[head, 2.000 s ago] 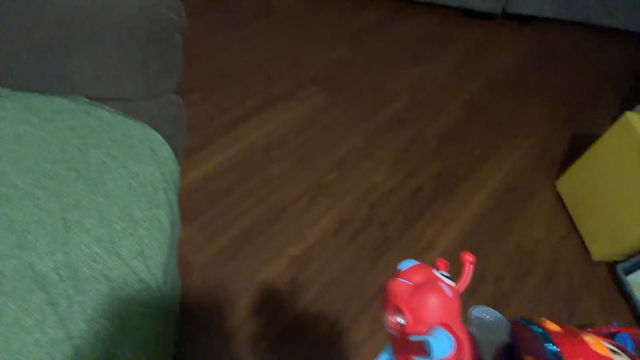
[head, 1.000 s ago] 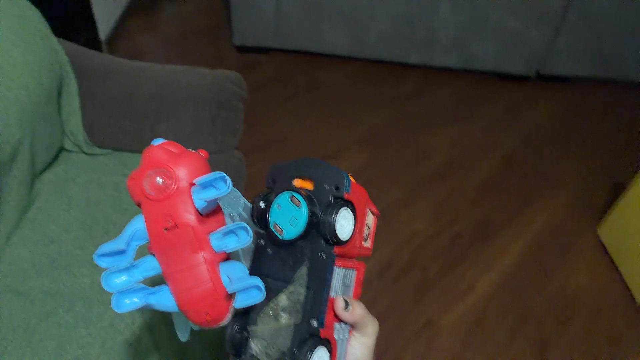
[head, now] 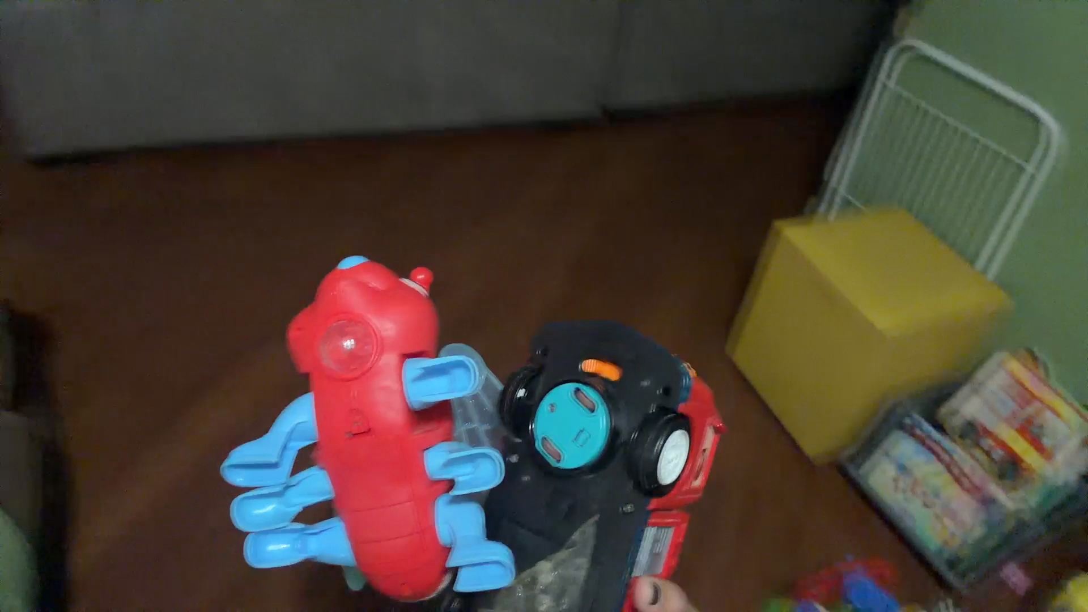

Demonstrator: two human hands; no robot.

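Observation:
At the bottom edge, a thumb of my right hand point(head: 661, 595) presses on the side of a toy truck point(head: 552, 501), red with a black underside, whose wheels and turquoise disc face me. Left of the truck and close against it is a red toy insect point(head: 378, 450) with light blue legs, its belly towards me. A clear plastic piece point(head: 476, 395) shows between the two toys. My left hand is not visible; what bears the insect is hidden.
A yellow box point(head: 850, 331) stands on the wood floor at right, before a folded white rack point(head: 960, 110). Nearby are a bin of books point(head: 918, 552) and colourful toys point(head: 858, 586). A grey sofa point(head: 340, 76) spans the back; dark furniture is at far left.
The view has swung right, bringing the box, rack and books into sight. Two seconds ago the insect was low in the frame; now it and the truck are held up, undersides showing.

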